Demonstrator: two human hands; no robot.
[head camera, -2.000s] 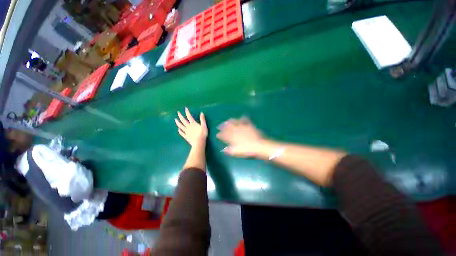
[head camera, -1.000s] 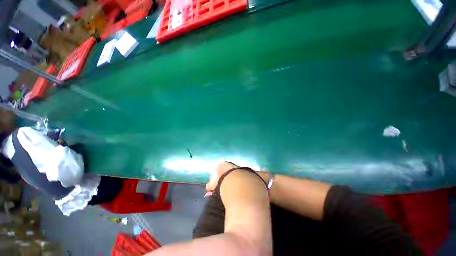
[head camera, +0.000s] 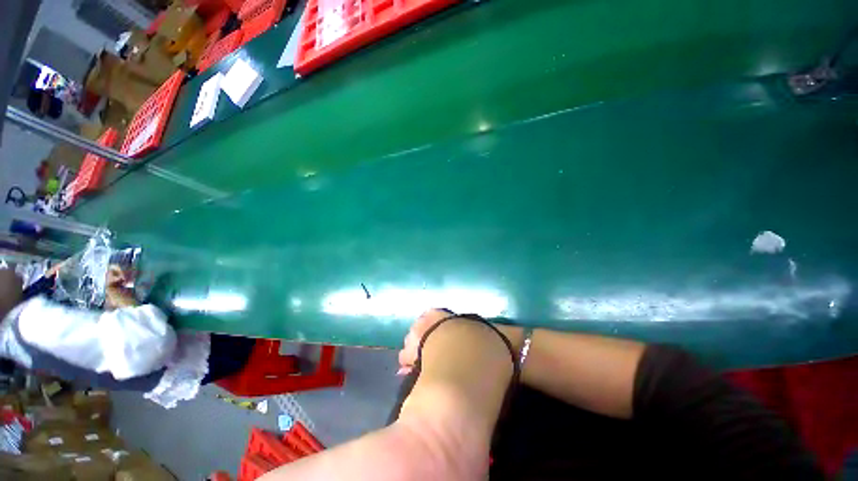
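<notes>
My two forearms cross at the near edge of the green work surface (head camera: 583, 225). My right arm comes from the right in a dark sleeve, with a thin light bracelet at the wrist. Curled fingers, apparently of my right hand (head camera: 410, 346), show left of the crossing; their grip is hidden. My bare left forearm rises from the bottom in front of it, with a thin dark cord looped around the crossing. My left hand cannot be made out clearly. No product is visible in either hand.
A red tray (head camera: 362, 33) lies across the surface at the top, with two white boxes (head camera: 242, 83) to its left. A white scrap (head camera: 768, 242) lies at right. A person in white sleeves (head camera: 103, 338) works at left. Red stools or trays stand below.
My hands, earlier apart over the surface, have come together at its near edge, where they stay crossed. The view has shifted, and the white box at upper right has left it.
</notes>
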